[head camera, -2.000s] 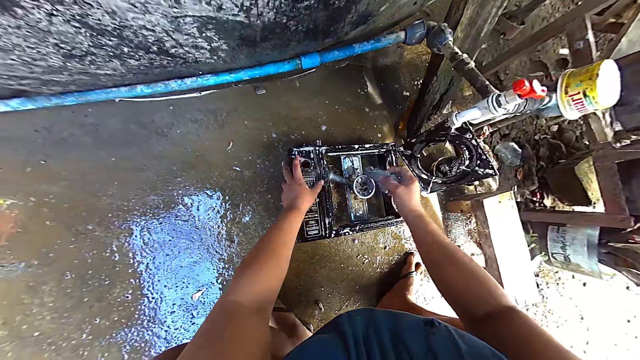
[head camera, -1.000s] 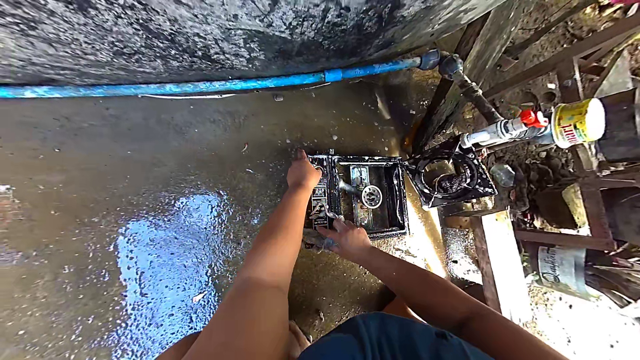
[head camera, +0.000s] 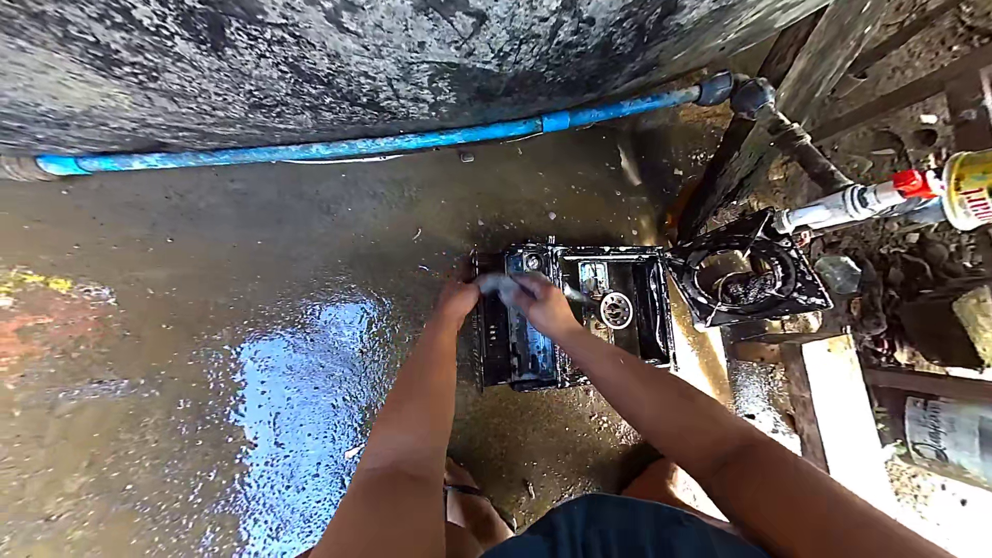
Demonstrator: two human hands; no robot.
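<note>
A dark, wet portable gas stove (head camera: pixel 612 256) lies on the wet floor with its inside exposed, a round pale burner (head camera: pixel 616 310) near its middle. My left hand (head camera: pixel 459 298) is at the stove's left edge, fingers bent against it; its grip is partly hidden. My right hand (head camera: pixel 545 302) holds a greyish scrubbing pad or cloth (head camera: pixel 500 287) over the stove's left part, close to my left hand. To the right, a black square plate with a round opening (head camera: pixel 709 310) leans beside the stove, a dark wire scrubber or mesh lying in its opening.
A blue pipe (head camera: pixel 310 149) runs along the foot of the stained wall (head camera: pixel 349 70). A white tap with a red handle (head camera: pixel 911 184) and a yellow tub (head camera: pixel 969 190) are at the upper right. Wooden beams (head camera: pixel 798 85) and a white bucket (head camera: pixel 942 434) stand at the right.
My right hand has moved from the stove's lower edge up to its upper left part. My left hand has shifted down along the left edge. The stove looks turned or opened further at its left side.
</note>
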